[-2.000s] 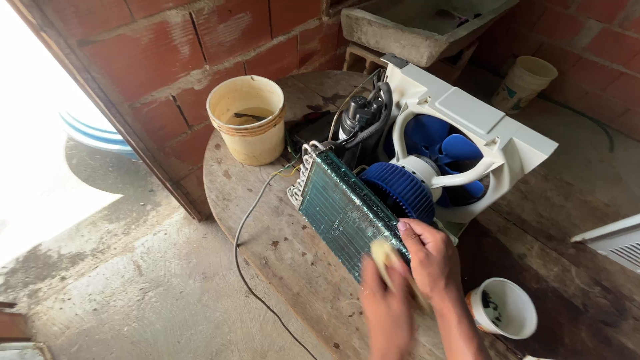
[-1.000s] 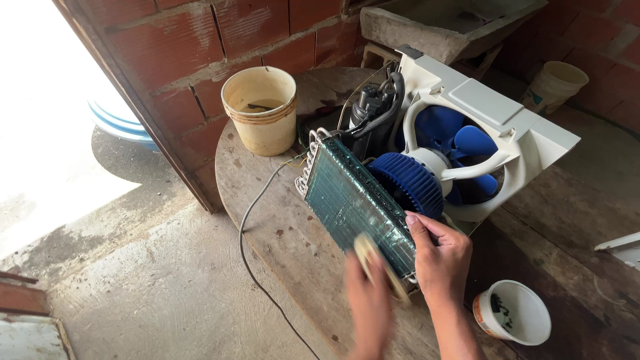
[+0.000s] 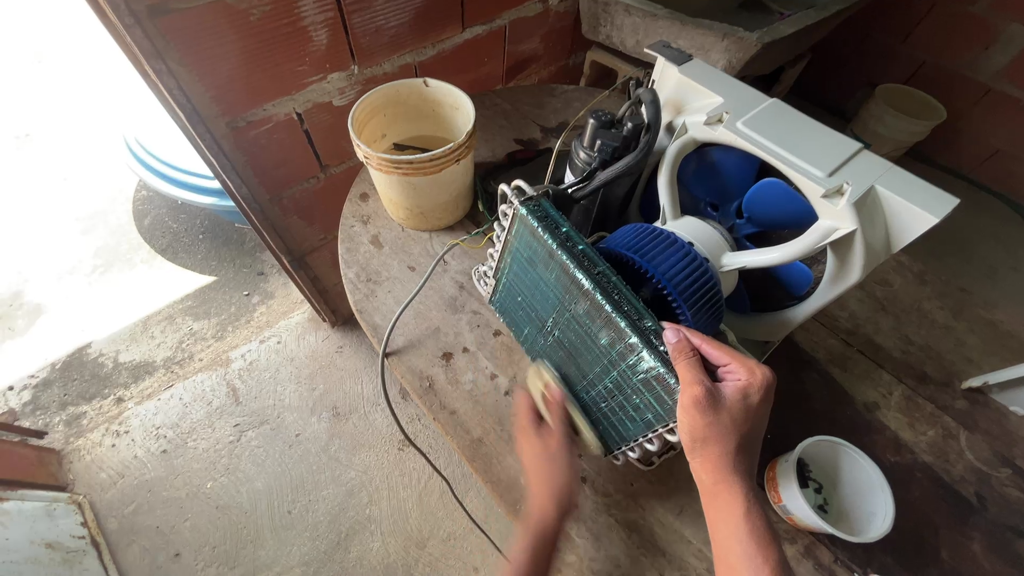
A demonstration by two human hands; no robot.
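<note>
A finned evaporator coil with metal tube bends at both ends stands tilted on a wooden table. My right hand grips its near upper corner, thumb on the edge. Blurred by motion, my left hand holds a pale brush against the lower edge of the fins; its bristles cannot be made out. Behind the coil are a blue blower wheel, a white fan housing with blue fan blades, and a black compressor with dark hoses.
A cream bucket holding liquid stands at the table's back left. A white tub with dark bits sits right of my right hand. A grey cable hangs over the table edge. Behind are a concrete sink, a brick wall and another bucket.
My left hand and the brush have moved along the coil face, now at its lower left edge. My right hand stays on the coil's corner.
</note>
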